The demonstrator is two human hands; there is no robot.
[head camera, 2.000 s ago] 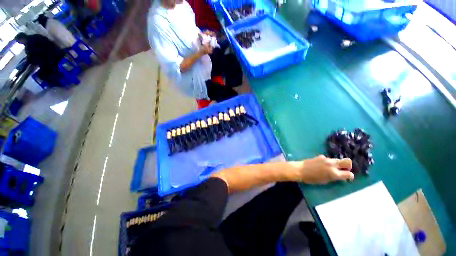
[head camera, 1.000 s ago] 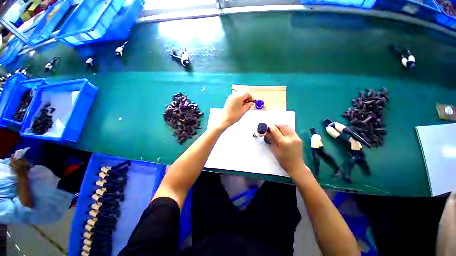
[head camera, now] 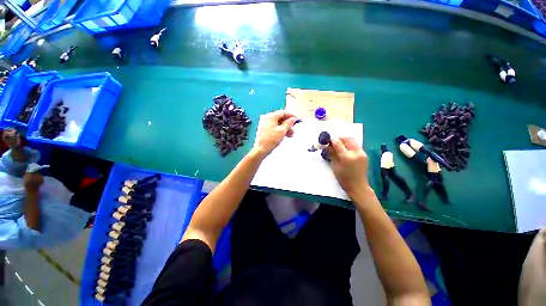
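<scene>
My left hand (head camera: 276,131) pinches a small dark part (head camera: 297,121) at its fingertips, above the upper left of the white paper sheet (head camera: 299,162). My right hand (head camera: 347,156) holds a figure body (head camera: 324,138) over the paper, its dark end up; the rest is mostly hidden by the fingers. The two hands are apart, and the dark part does not touch the figure. A purple cap (head camera: 320,113) stands on the tan cardboard (head camera: 342,103) beyond the paper. Heaps of small dark parts lie left (head camera: 226,125) and right (head camera: 450,135) of it.
Several figures (head camera: 388,161) lie right of the paper. A blue tote (head camera: 170,206) with a row of figures is at lower left; blue parts trays (head camera: 90,113) stand at left. More figures (head camera: 237,54) lie on the far green strip. Parts of other people show at both sides.
The view has swung from the left side to the bench in front. My left hand has left the dark heap, then drawn back from beside the purple cap towards me with the small part.
</scene>
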